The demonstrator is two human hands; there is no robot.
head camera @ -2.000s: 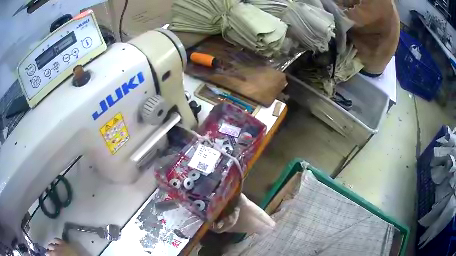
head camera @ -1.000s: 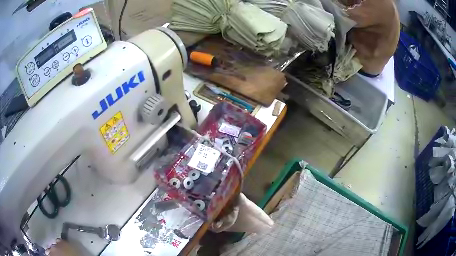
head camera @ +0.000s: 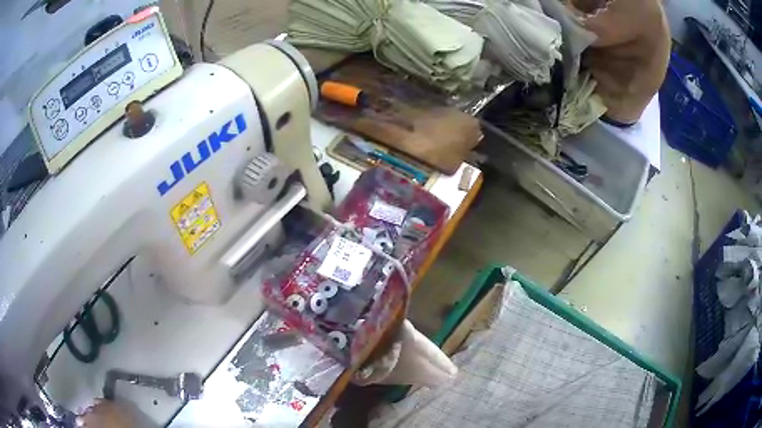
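Observation:
A cream sewing machine with blue JUKI lettering [head camera: 203, 155] fills the left side. Only a small, blurred part of a hand, seemingly my right hand [head camera: 105, 415], shows at the bottom left edge; its fingers and anything it holds are hidden. My left hand is out of the picture. Just above that hand part, a metal lever-like part [head camera: 150, 384] lies on the white table [head camera: 163, 334]. Dark green loop-handled scissors [head camera: 92, 327] lie under the machine arm. No cloth being sewn is visible.
A red-pink parts box [head camera: 355, 263] stands right of the machine. An orange-handled tool [head camera: 341, 93] and tied khaki bundles [head camera: 430, 42] are behind. A green-rimmed crate [head camera: 585, 316] holds checked cloth. A grey bin [head camera: 622, 199], blue crates and a seated person's brown clothing [head camera: 625, 63] are at right.
The view has shifted very slightly. The hand part at the bottom left edge has moved a little and stays mostly cut off. Nothing else has visibly moved.

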